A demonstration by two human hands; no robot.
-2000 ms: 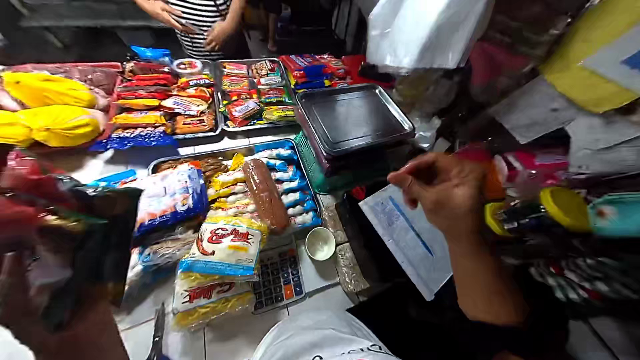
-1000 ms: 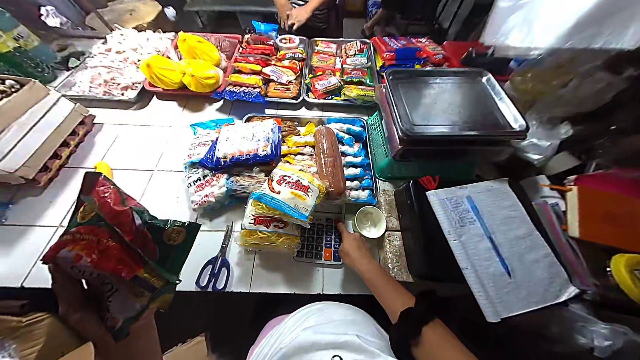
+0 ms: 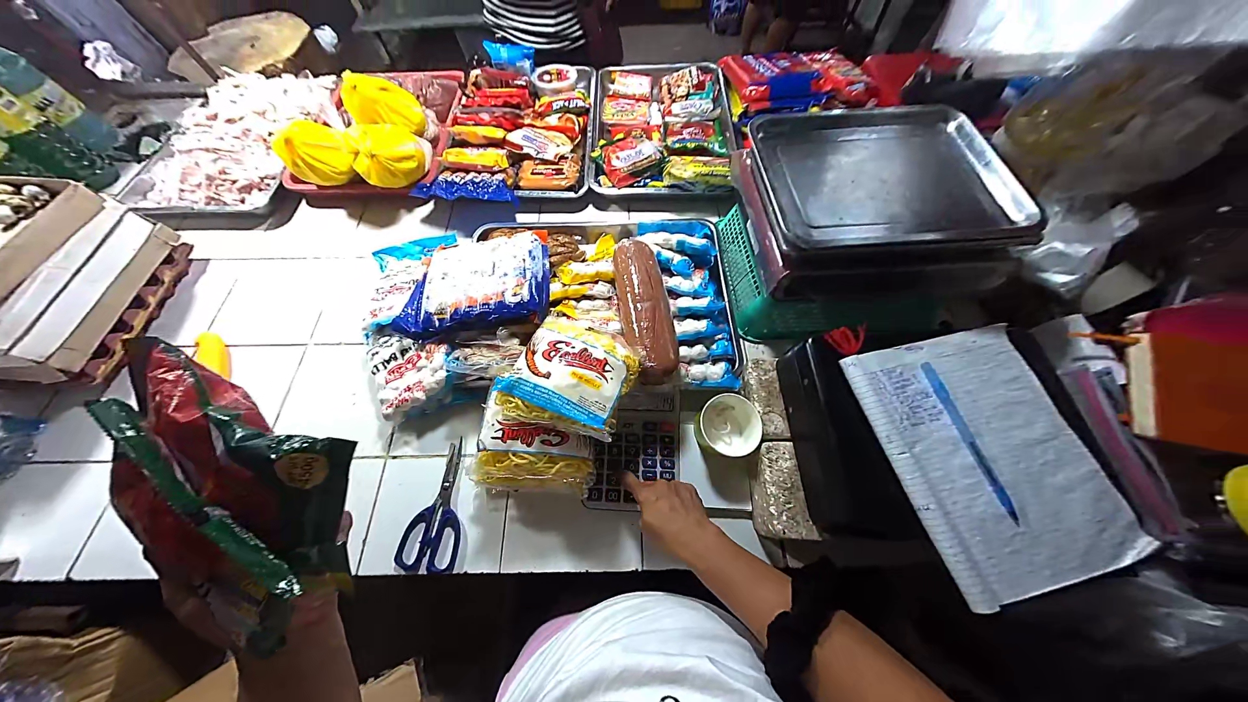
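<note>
My left hand [image 3: 302,604], at the lower left, grips a red and green plastic food package [image 3: 229,487]; the package partly covers the fingers. At the counter's front edge, one extended finger of my right hand [image 3: 668,502] touches the keys of a desk calculator [image 3: 639,463]. Packs of yellow noodles [image 3: 536,468] lie over the calculator's left part. Blue-handled scissors [image 3: 432,531] rest left of the noodles. A small white cup [image 3: 729,425] stands right of the keys. Behind are a large wrapped sausage [image 3: 645,310] and a blue and white package [image 3: 483,281].
Metal trays of packaged meats [image 3: 663,127] line the back, beside yellow bags [image 3: 351,154]. Stacked metal trays [image 3: 892,175] sit over a green basket [image 3: 746,278]. A notebook [image 3: 994,458] with a blue pen [image 3: 968,444] lies at right. Cartons over an egg tray [image 3: 146,302] stand left.
Two seconds ago my right hand was raised near the notebook; it is now at the calculator. My left hand still holds the red and green package. The view has swung left.
</note>
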